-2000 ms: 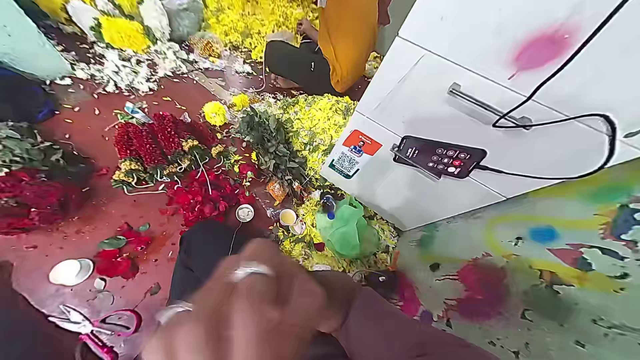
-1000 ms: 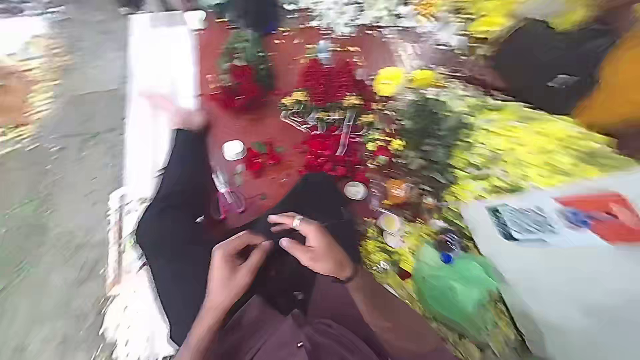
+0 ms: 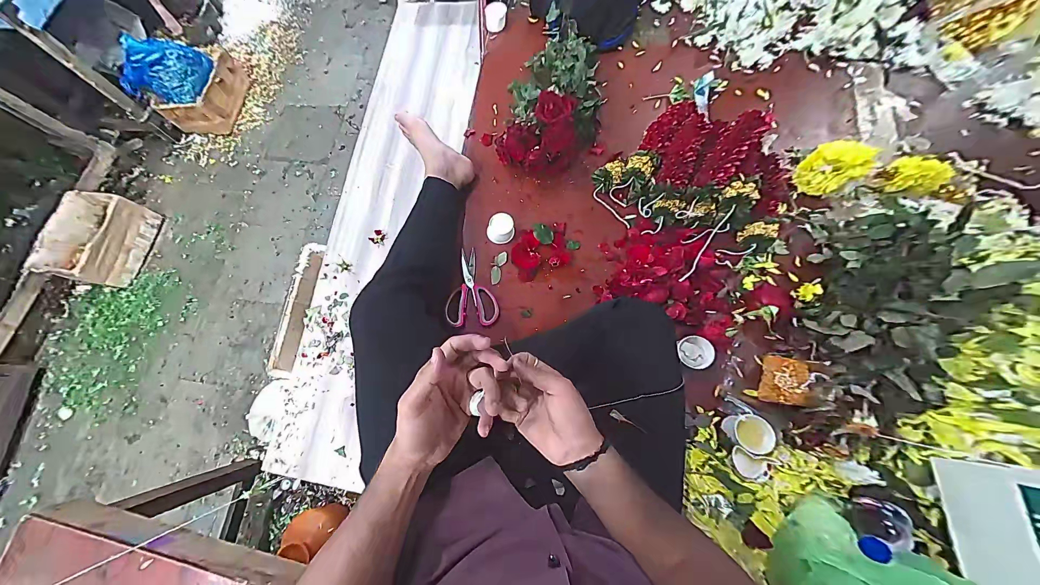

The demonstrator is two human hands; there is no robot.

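Note:
My left hand (image 3: pixel 443 398) and my right hand (image 3: pixel 548 402) meet above my lap, fingertips touching and fingers partly curled. A thin dark strand shows at the fingertips, and a pale thread (image 3: pixel 638 400) runs from beside my right hand across my dark trousers; whether either hand grips them is unclear. A ring shows between the hands. Just beyond them lie pink-handled scissors (image 3: pixel 471 302), blades slightly apart. Past these are loose red petals (image 3: pixel 543 250) and a white spool or cup (image 3: pixel 500 228). Red flower garlands (image 3: pixel 707 150) with white strings lie to the upper right.
Red roses (image 3: pixel 556 122) lie on the red floor. A cup of pale liquid (image 3: pixel 753 435), a small white container (image 3: pixel 696 352), a green plastic bag (image 3: pixel 845 544), leafy stems (image 3: pixel 886 268) and yellow flowers (image 3: pixel 918 174) are at the right. A white strip (image 3: pixel 410 89) and wooden crates (image 3: pixel 96 238) lie left.
The view has swung strongly from the white cabinet and phone toward my lap. My hands, apart at the wrists a second ago, have come closer together, with their fingers now meeting.

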